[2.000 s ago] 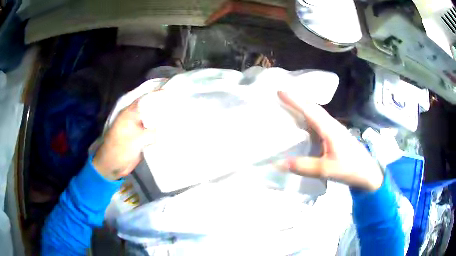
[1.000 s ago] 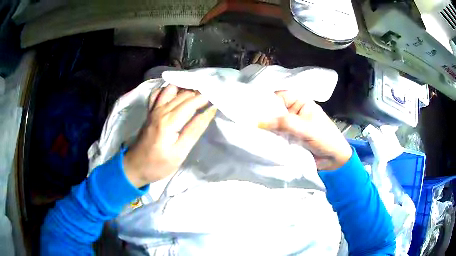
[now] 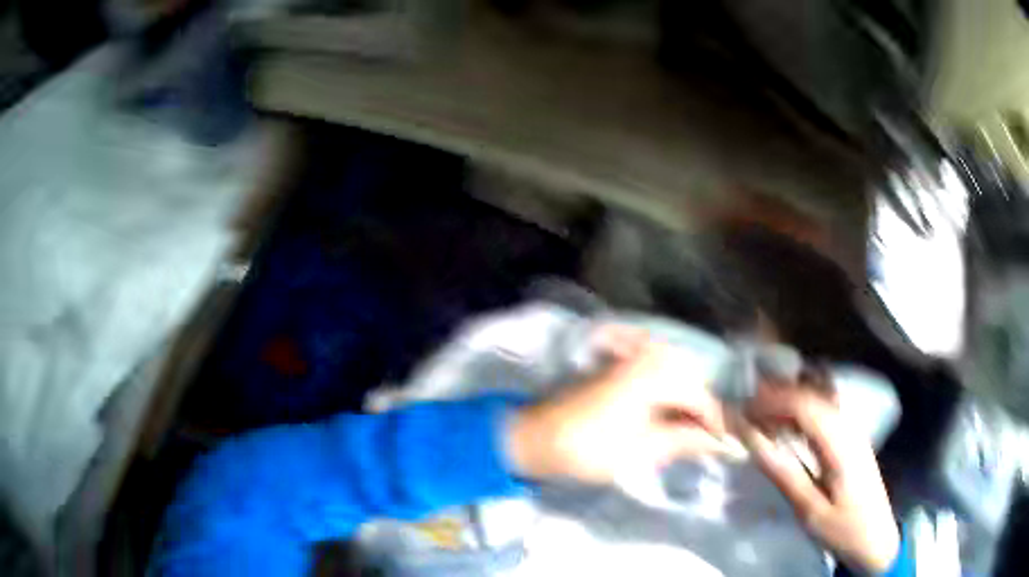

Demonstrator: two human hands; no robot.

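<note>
The white garment (image 3: 632,547) lies in a heap across my lap at the lower middle, blurred, with a small yellow print at its lower left. My left hand (image 3: 621,417) is on the cloth, its fingers bent and pinching it near the right hand. My right hand (image 3: 818,462) is close beside it on the right, fingers curled on the cloth's upper part. The fingertips are blurred, and whether a small tool is between them cannot be told.
A pale table edge (image 3: 542,169) runs across the top. White cloth or plastic (image 3: 113,271) covers the surface at the left. A dark blue heap with a red spot (image 3: 284,356) lies below. A bright white shape (image 3: 920,265) is at the upper right.
The view has swung left and blurred, so the cloth and hands now sit lower and further right. My hands have come closer together. The blue crates have left the view.
</note>
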